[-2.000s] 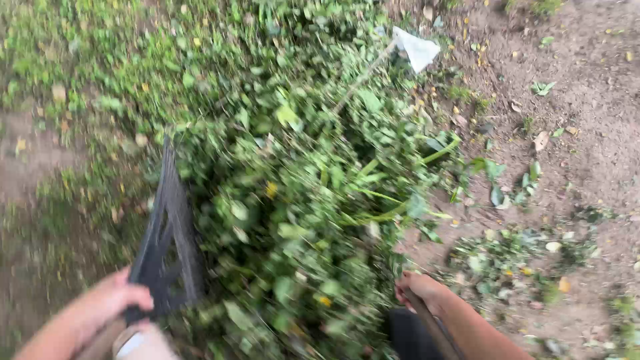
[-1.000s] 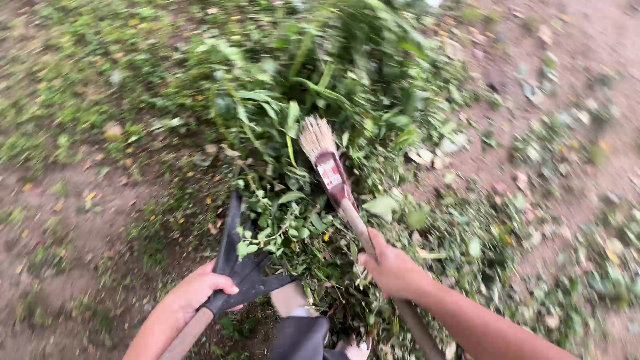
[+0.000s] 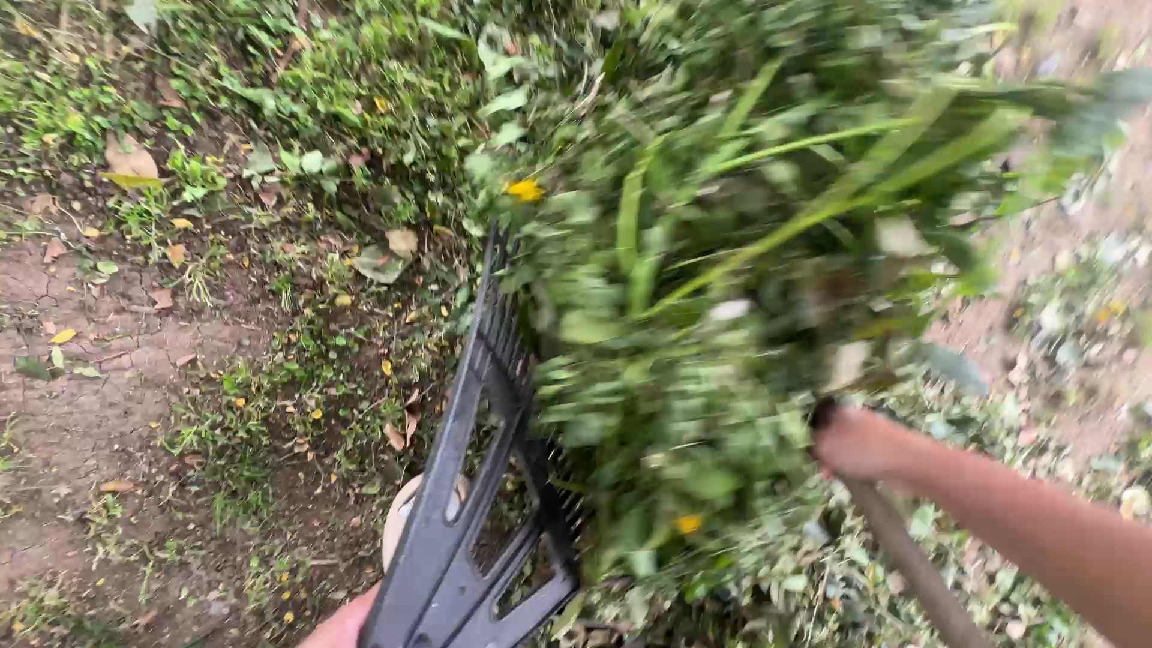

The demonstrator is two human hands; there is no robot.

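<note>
A black plastic leaf rake head [image 3: 477, 450] stands tilted at the lower middle, its tines against the left side of a big heap of cut green leaves and stems [image 3: 666, 360]. Part of my left hand [image 3: 346, 621] shows at the bottom edge behind the rake; its grip is hidden. To the right, my right hand [image 3: 850, 441] is closed around a wooden handle [image 3: 918, 567] beside the heap. The far end of that handle is hidden by the blurred leaves.
Bare cracked soil [image 3: 108, 360] and low weeds lie on the left. Scattered clippings [image 3: 1071, 306] cover soil on the right. Part of a light shoe [image 3: 400, 522] shows behind the rake head.
The brush end on the wooden handle, visible a second ago over the leaves, is now out of sight. The rake head has turned more upright against the heap, and the leaves have shifted.
</note>
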